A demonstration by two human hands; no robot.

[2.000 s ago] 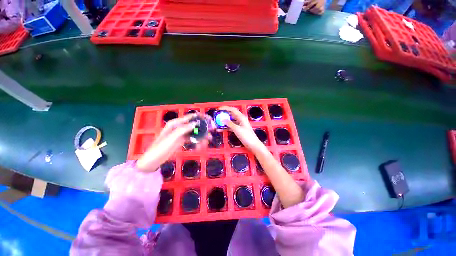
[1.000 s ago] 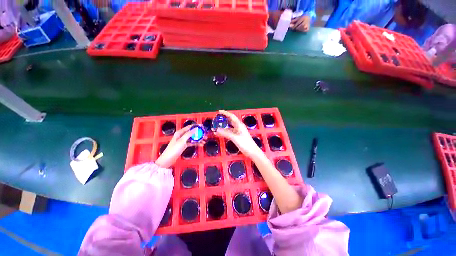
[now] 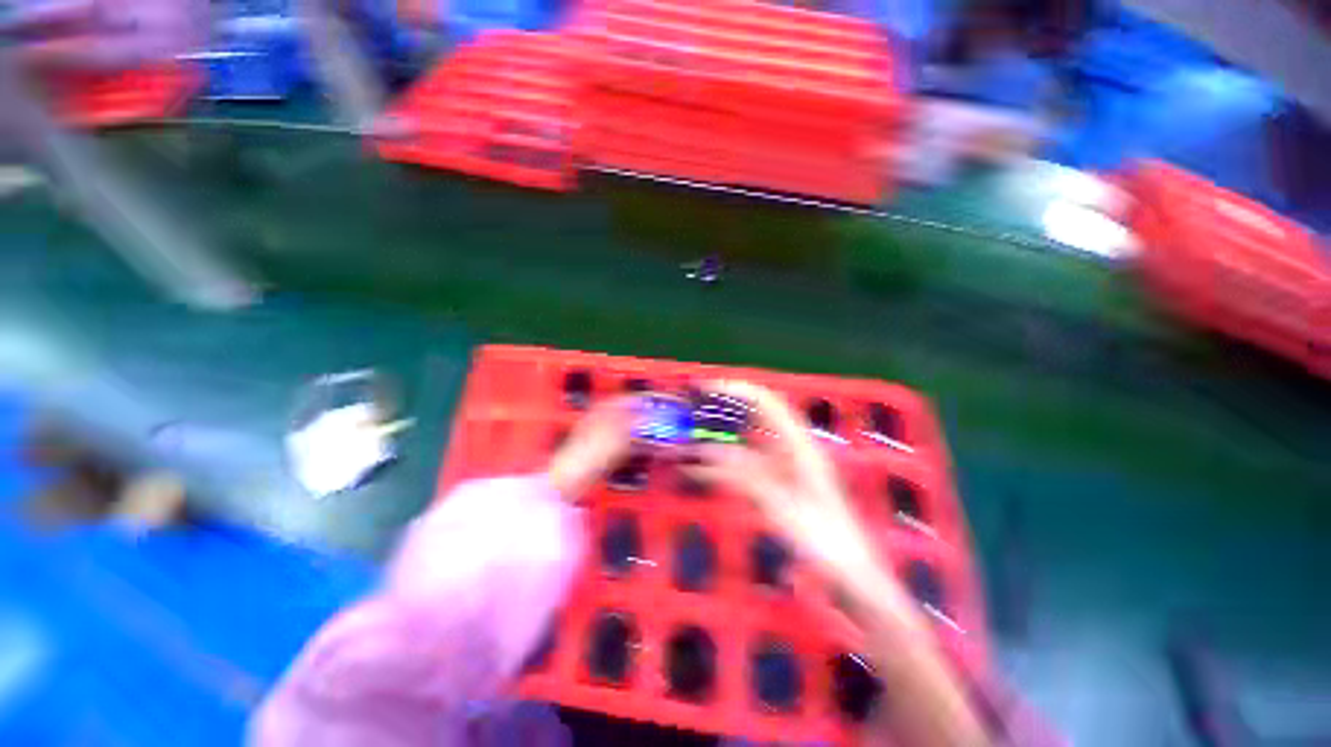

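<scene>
The frame is blurred. My left hand (image 3: 591, 444) holds a round watch body with a blue-lit screen (image 3: 663, 420) above the upper part of the red compartment tray (image 3: 504, 423). My right hand (image 3: 762, 438) holds another watch body (image 3: 721, 415), mostly dark with a green glow at its lower edge. The two watch bodies are side by side, close together. Dark round watch bodies sit in most tray pockets; pockets at the tray's upper left show no watch. My right forearm hides some pockets.
A tape roll with white paper (image 3: 343, 442) lies left of the tray. A loose watch body (image 3: 704, 270) lies beyond it. Stacked red trays (image 3: 737, 110) stand at the far side, with another red stack (image 3: 1241, 263) at far right. Dark blurred items lie right of the tray.
The whole view has shifted and tilted, and is now blurred. My left hand still holds the blue-lit watch body; the one in my right hand now shows green light.
</scene>
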